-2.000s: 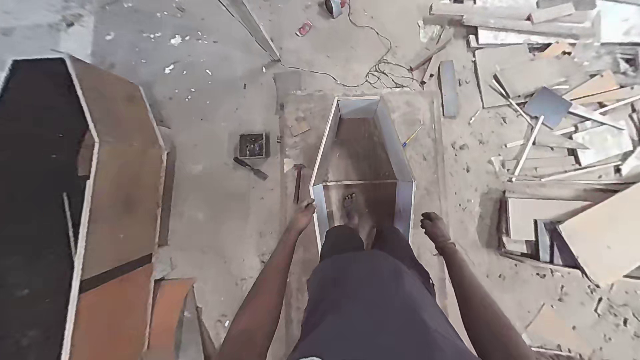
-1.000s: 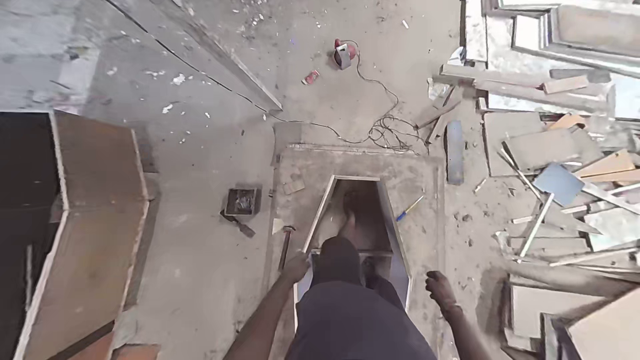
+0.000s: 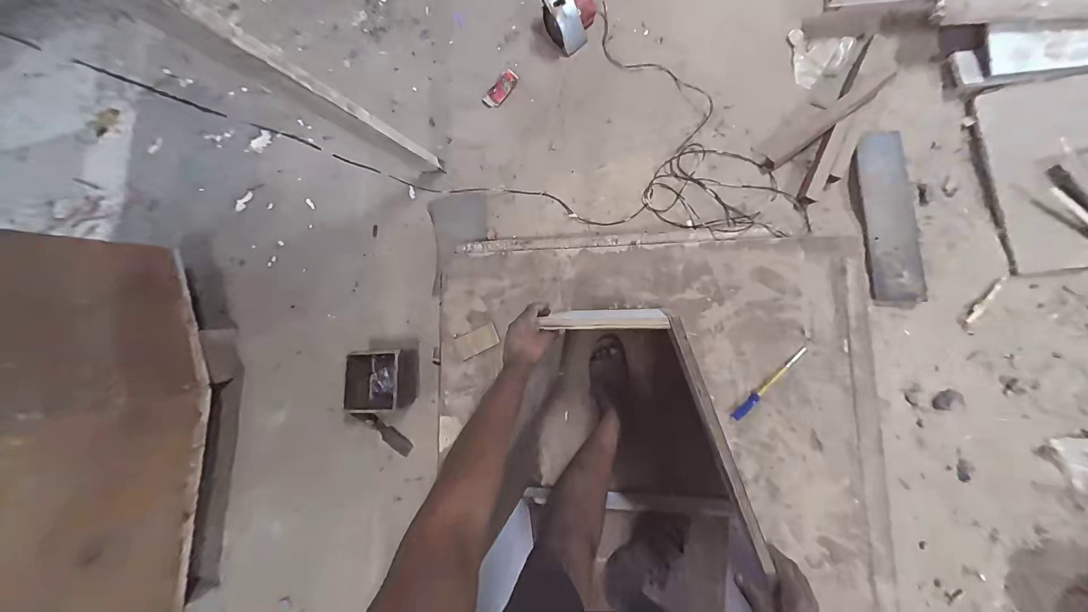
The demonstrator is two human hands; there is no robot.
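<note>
A wooden box frame (image 3: 710, 425), narrow at its far end and with a crosspiece inside, stands around my legs on a flat board. My left hand (image 3: 527, 338) grips the far left corner of the frame, at the end of its short top piece. Lower right, my right hand (image 3: 778, 586) is closed over the frame's right side, with part of the fingers hidden. One bare foot rests inside the far section. To the right of the frame lies a screwdriver (image 3: 769, 384) with a blue and yellow handle.
A large wooden box (image 3: 93, 416) is at the left. A small open box (image 3: 371, 381) stands nearer, beside a dark brush-like tool (image 3: 393, 437). Ahead lie a tangled cable (image 3: 688, 183), a power tool (image 3: 564, 25) and a red packet (image 3: 501, 88). Wood offcuts (image 3: 829, 119) and a plank (image 3: 890, 217) lie right.
My left hand has moved forward from the frame's left side to its far corner. My right hand, off the frame before, now holds its right side. The view has shifted.
</note>
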